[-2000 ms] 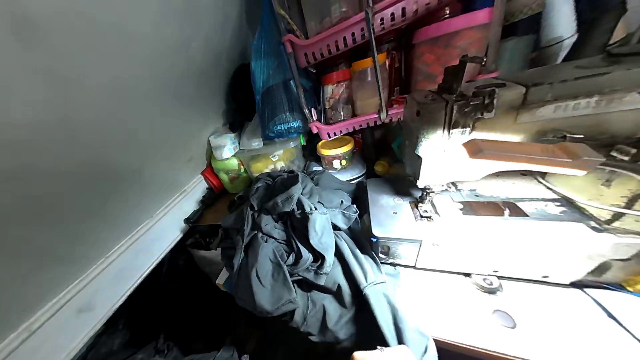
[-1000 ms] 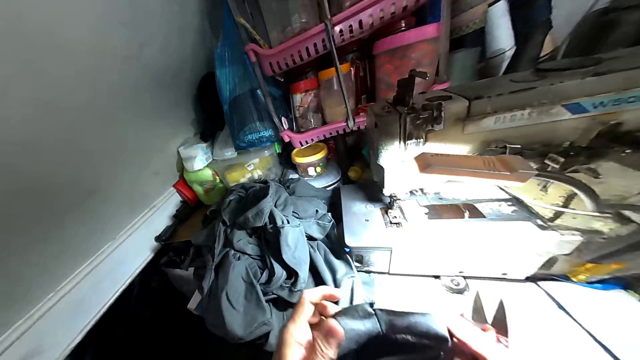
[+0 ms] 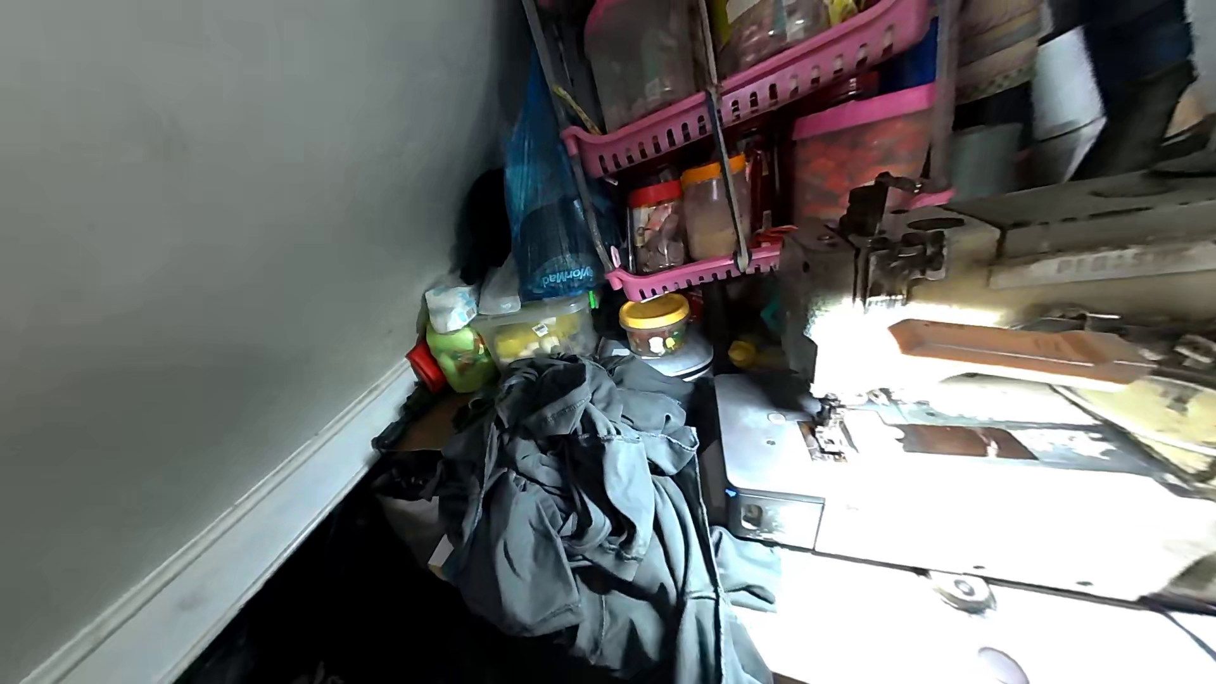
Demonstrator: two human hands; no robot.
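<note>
Neither my left hand nor my right hand shows in the head view. A heap of dark grey fabric with stitched seams (image 3: 579, 494) lies left of an industrial sewing machine (image 3: 950, 399), and one part of it runs down past the bottom edge. Some of the fabric rests on the front left edge of the brightly lit white table (image 3: 836, 608). The machine's presser foot (image 3: 831, 437) stands over its metal bed, with no fabric seen under it.
Behind the heap are a yellow-lidded tub (image 3: 655, 325), a clear plastic container (image 3: 541, 330) and a green container (image 3: 461, 356). A rack with pink baskets (image 3: 698, 275) holds jars. A blue plastic bag (image 3: 551, 209) hangs beside it. The grey wall (image 3: 237, 237) borders the left side.
Both hands, seen a second ago at the bottom with dark fabric and scissors or a similar pointed blade, have gone out of view. The fabric heap remains beside the machine.
</note>
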